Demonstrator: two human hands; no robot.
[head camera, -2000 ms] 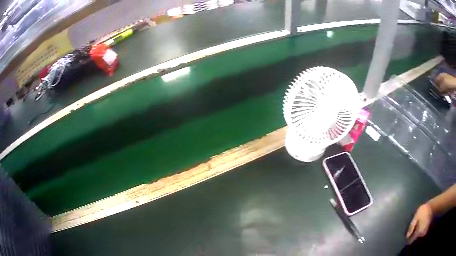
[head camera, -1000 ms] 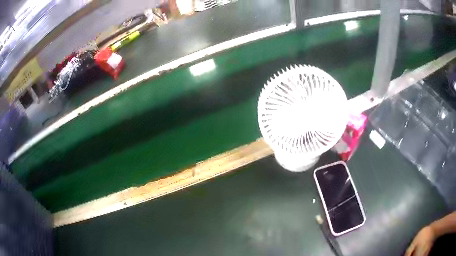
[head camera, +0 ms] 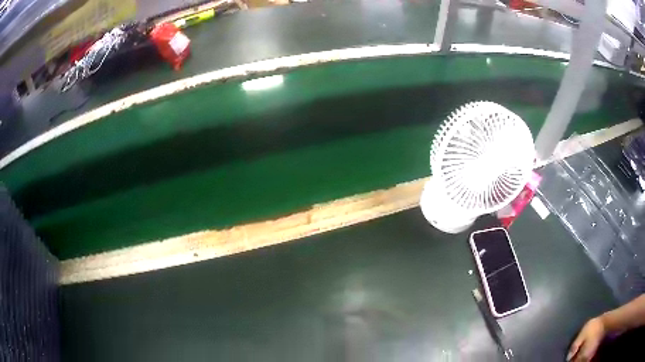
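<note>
Neither of my own hands shows. Nearest in front of me a smartphone with a black screen and pale pinkish rim lies flat at the right of the dark green bench top. A thin dark tool, possibly tweezers, lies beside its lower left side. A small white desk fan stands behind the phone.
A pink-red packet and white scrap lie behind the fan. Clear trays are at right. A hand, apparently a neighbour's, enters lower right. Tray stack at left; green belt, grey post, cables beyond.
The camera view has shifted, so the fan and phone appear further right than one second ago. The hand at lower right still shows. The things on the bench keep their places.
</note>
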